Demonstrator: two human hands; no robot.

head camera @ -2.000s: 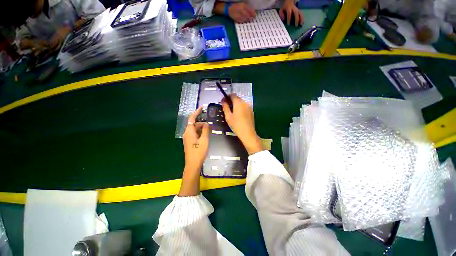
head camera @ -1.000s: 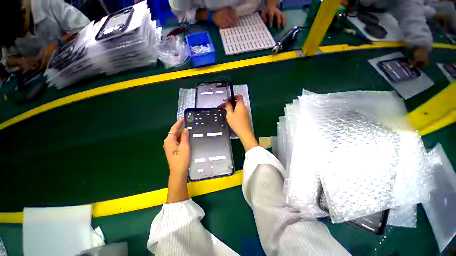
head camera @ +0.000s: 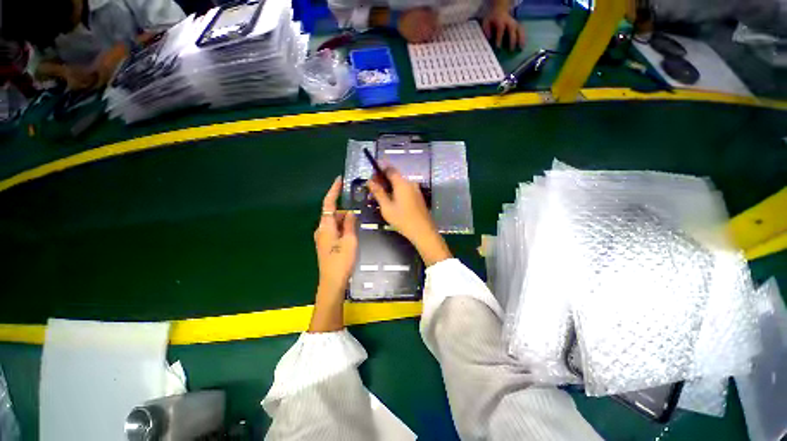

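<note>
A dark tablet housing (head camera: 386, 258) with white rectangles on its inner face lies over the belt's near yellow edge. My left hand (head camera: 336, 241) holds its left edge near the top. My right hand (head camera: 404, 204) grips thin black tweezers (head camera: 373, 161) over the housing's upper part; the tip's contact is too small to tell. A second dark housing (head camera: 406, 153) lies just beyond on bubble wrap (head camera: 452, 189), partly hidden by my right hand.
A tall stack of bubble-wrapped housings (head camera: 647, 284) stands at right. White paper (head camera: 103, 379) and a metallic object (head camera: 177, 416) lie at lower left. Across the belt are stacked housings (head camera: 242, 69), a blue bin (head camera: 374, 77) and a person's hands (head camera: 500, 26) at a white sheet (head camera: 455, 56).
Since one second ago, my right hand has moved in over the near housing's upper part with the tweezers. The far housing and its bubble wrap sit further right relative to the near housing.
</note>
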